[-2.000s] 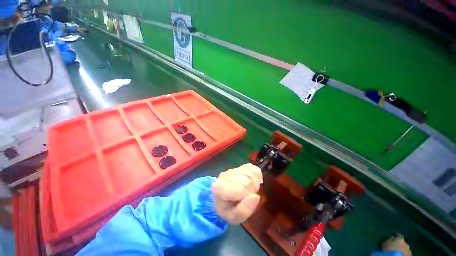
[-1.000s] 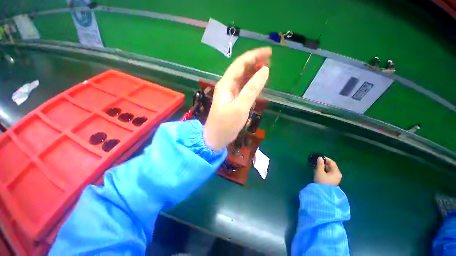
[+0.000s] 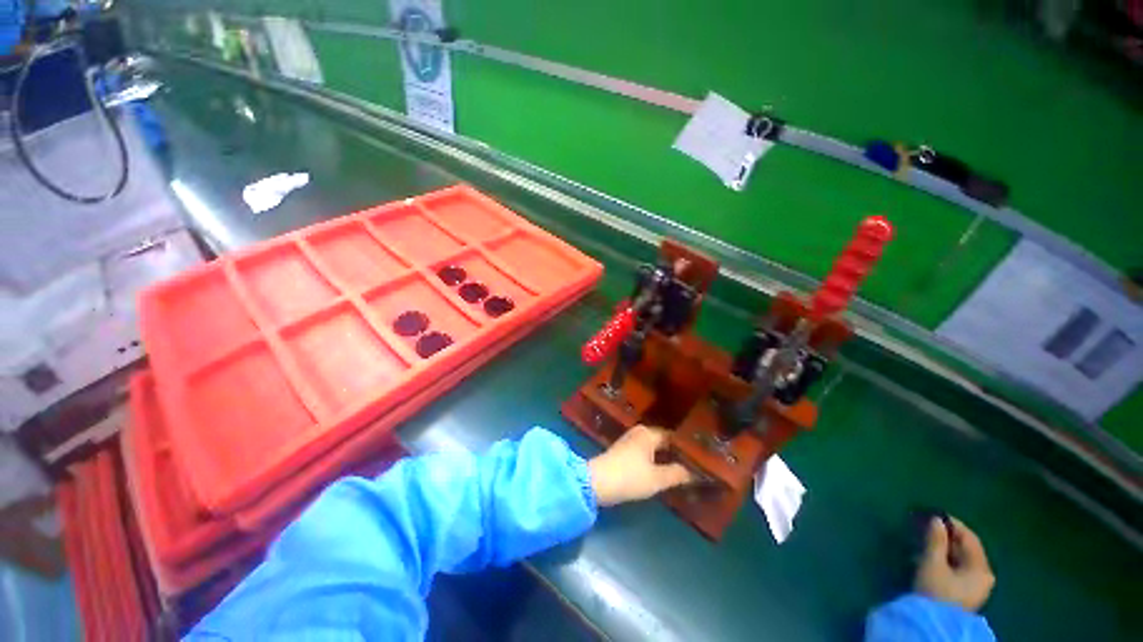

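Observation:
The reddish-brown press fixture (image 3: 715, 507) stands on the bench with two toggle clamps. The right clamp's red handle (image 3: 855, 266) stands up. The left clamp's red handle (image 3: 610, 332) points down toward me. My left hand (image 3: 642, 465) is at the fixture's front edge by the right station; its fingertips are partly hidden, and I cannot tell if they hold anything. My right hand (image 3: 955, 571) is low at the right, pinching a dark round part (image 3: 925, 519) just above or on the bench. Several dark discs (image 3: 473, 292) lie in two pockets of the red-orange tray (image 3: 238, 443).
More red-orange trays (image 3: 100, 533) are stacked at the left. A white paper scrap (image 3: 780, 498) touches the fixture's right side. A crumpled white tissue (image 3: 275, 191) lies beyond the tray. The green partition (image 3: 602, 50) with clipped papers runs behind the bench. Blue sleeves show at the far upper left.
My left hand has come down from above the clamps to the fixture's front. The right clamp's handle, lying down two seconds ago, now stands up. My right hand still pinches the dark part.

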